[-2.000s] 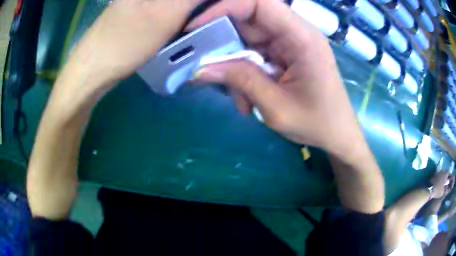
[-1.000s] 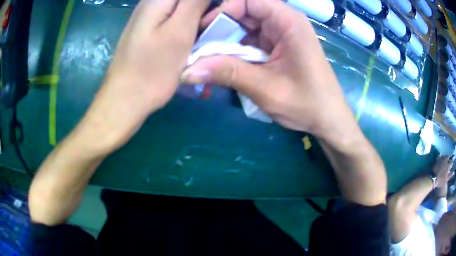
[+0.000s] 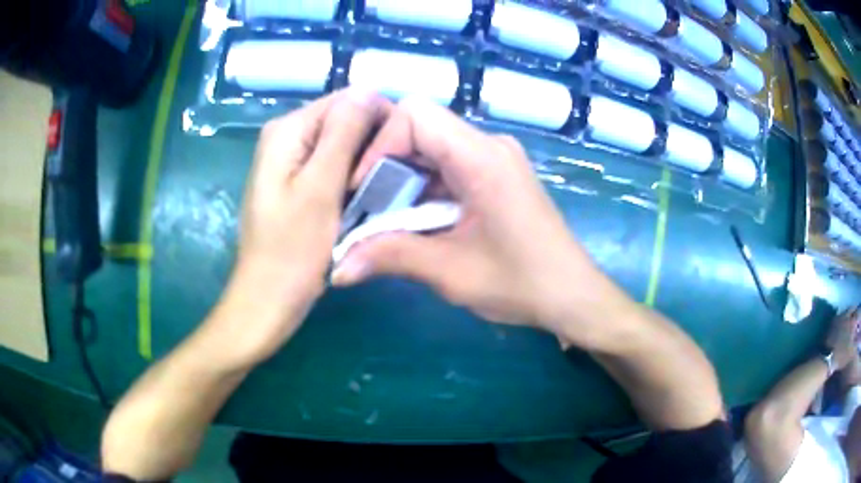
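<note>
A silver-grey housing [image 3: 389, 189] is held between my two hands at the centre, above the green mat [image 3: 434, 377]. My left hand [image 3: 293, 208] wraps its left side and hides much of it. My right hand [image 3: 472, 212] holds a folded white cloth [image 3: 401, 222] against the housing, with the thumb below the cloth. Whether a brush is in my right hand cannot be seen.
A clear blister tray [image 3: 604, 165] with rows of pale housings lies beyond my hands. A heat gun [image 3: 75, 179] and cardboard [image 3: 24, 226] are at left. A thin dark stick [image 3: 751, 267] and a white cloth piece [image 3: 801, 288] lie right. Another person's arm [image 3: 793, 396] shows lower right.
The view has shifted so more of the tray and heat gun shows. My left hand has closed around the housing, which earlier showed its flat slotted side. My right hand keeps the cloth on it.
</note>
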